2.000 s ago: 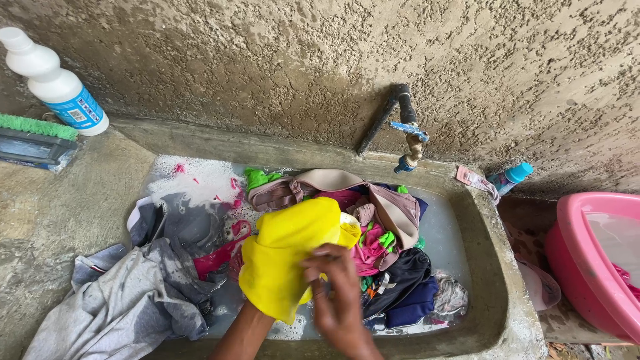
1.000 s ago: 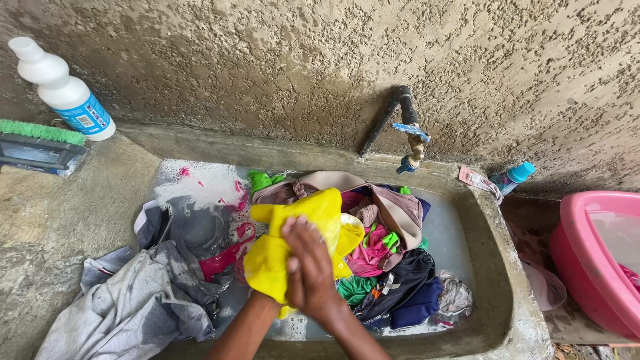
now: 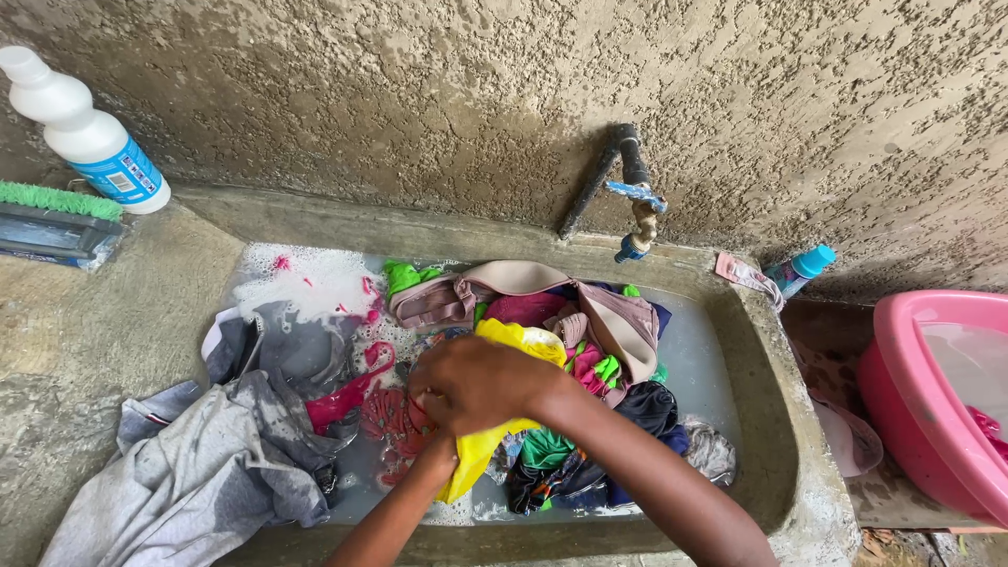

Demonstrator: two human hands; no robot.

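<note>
Both my hands are together over the middle of a concrete wash basin point(image 3: 760, 409) of cloudy, sudsy water. My right hand point(image 3: 480, 382) lies on top, its fingers curled over my left hand point(image 3: 437, 405), which is mostly hidden beneath it. A yellow cloth point(image 3: 472, 465) is bunched in them and sticks out above and below. Behind it is a beige bra point(image 3: 520, 279); pink, green and dark wet clothes point(image 3: 646, 405) lie to the right. A red patterned cloth point(image 3: 390, 417) is by my left hand. A grey garment point(image 3: 197, 465) hangs over the left edge, partly in the water.
A tap point(image 3: 642, 228) juts from the rough wall. On the left ledge are a white bottle point(image 3: 87, 134) and a green-bristled brush point(image 3: 59, 201). A blue-capped bottle point(image 3: 799, 272) and a small strap of cloth point(image 3: 748, 276) sit at the right corner, near a pink basin point(image 3: 898, 378).
My right hand has moved left across the yellow cloth and over my left hand. The cloth was more spread out before and is now bunched and largely covered by my hands.
</note>
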